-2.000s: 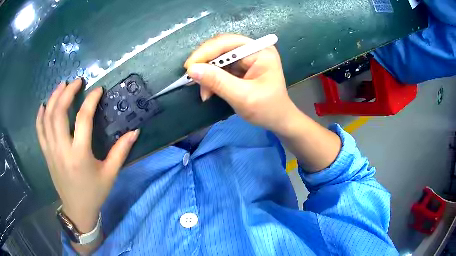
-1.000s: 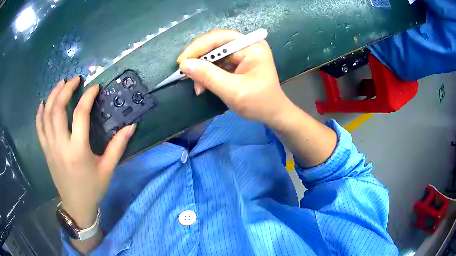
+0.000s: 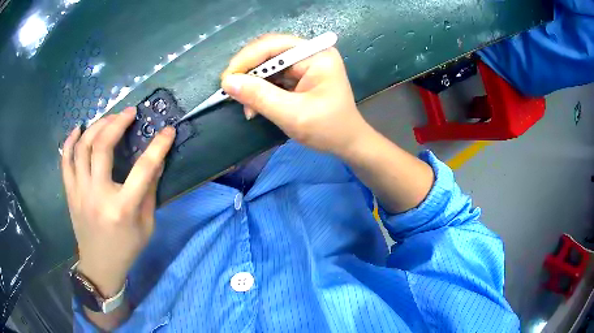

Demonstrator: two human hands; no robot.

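The black camera-area part [image 3: 151, 117] lies flat on the dark green table, with round openings facing up. My left hand [image 3: 111, 175] lies over its left and lower side, thumb on its face by a round opening, fingertips at its upper left edge. My right hand [image 3: 299, 97] holds silver-white tweezers [image 3: 277, 65] like a pen. Their fine tip touches or nearly touches the part beside my left thumb. I cannot tell whether a ring is at the tip. A clear sheet with rows of small dark rings [image 3: 81, 94] lies beyond the part.
A white toothed strip [image 3: 170, 57] runs along the ring sheet's edge. A black plastic-covered tray [image 3: 14, 240] is at the far left. Another person's blue sleeve [image 3: 544, 55] is at upper right, by a red stool [image 3: 498, 114]. A second red stool [image 3: 566, 265] stands lower right.
My left thumb has moved up onto the part's face, and my left fingers have shifted. The right hand and tweezers have moved a little left. The part sits slightly further left and up in view.
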